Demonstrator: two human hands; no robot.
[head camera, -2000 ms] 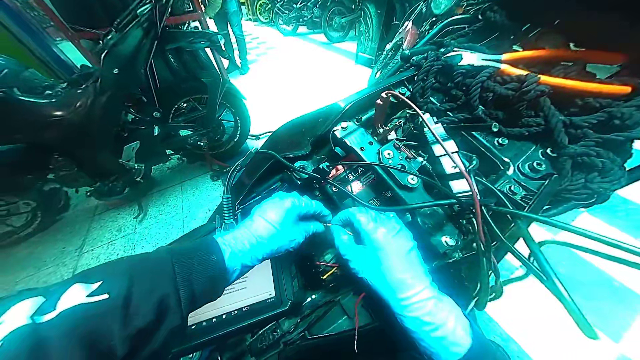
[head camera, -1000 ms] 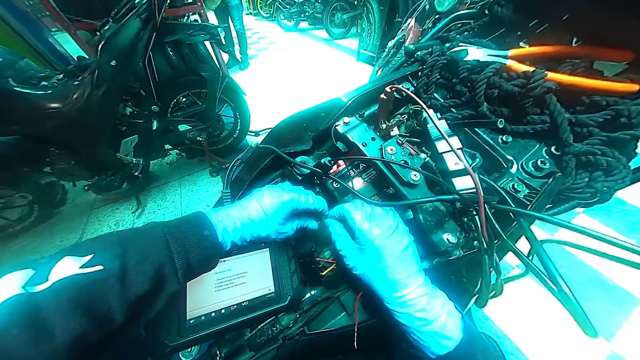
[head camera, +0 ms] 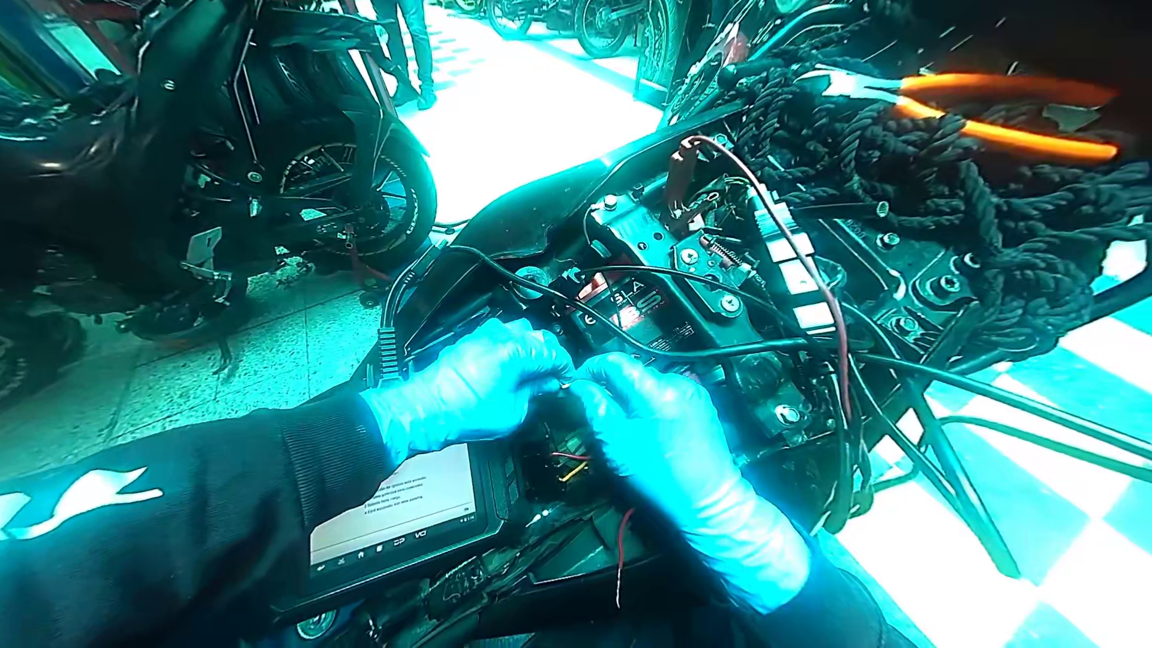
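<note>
In the head view, my left hand (head camera: 477,382) and my right hand (head camera: 670,441) wear pale gloves and meet fingertip to fingertip over a motorcycle's opened frame. Between them they pinch something small, perhaps a wire end; the fingers hide most of it. Just beyond lies a battery (head camera: 643,310) under a metal bracket (head camera: 666,256), with black cables (head camera: 756,348) crossing over it. Thin red and yellow wires (head camera: 572,466) show below the fingertips. A loose red wire (head camera: 621,549) hangs beneath my right hand. My left forearm partly covers a diagnostic tablet (head camera: 423,504) with a lit screen.
Orange-handled pliers (head camera: 1008,108) rest on coiled dark rope (head camera: 900,171) at the upper right. White connectors (head camera: 796,270) sit beside the bracket. Another motorcycle (head camera: 360,198) stands on the left. A person's legs (head camera: 409,54) and more motorcycles (head camera: 603,22) are in the background.
My left forearm covers more of the tablet's screen than it did one second ago. Both hands stay together at much the same place.
</note>
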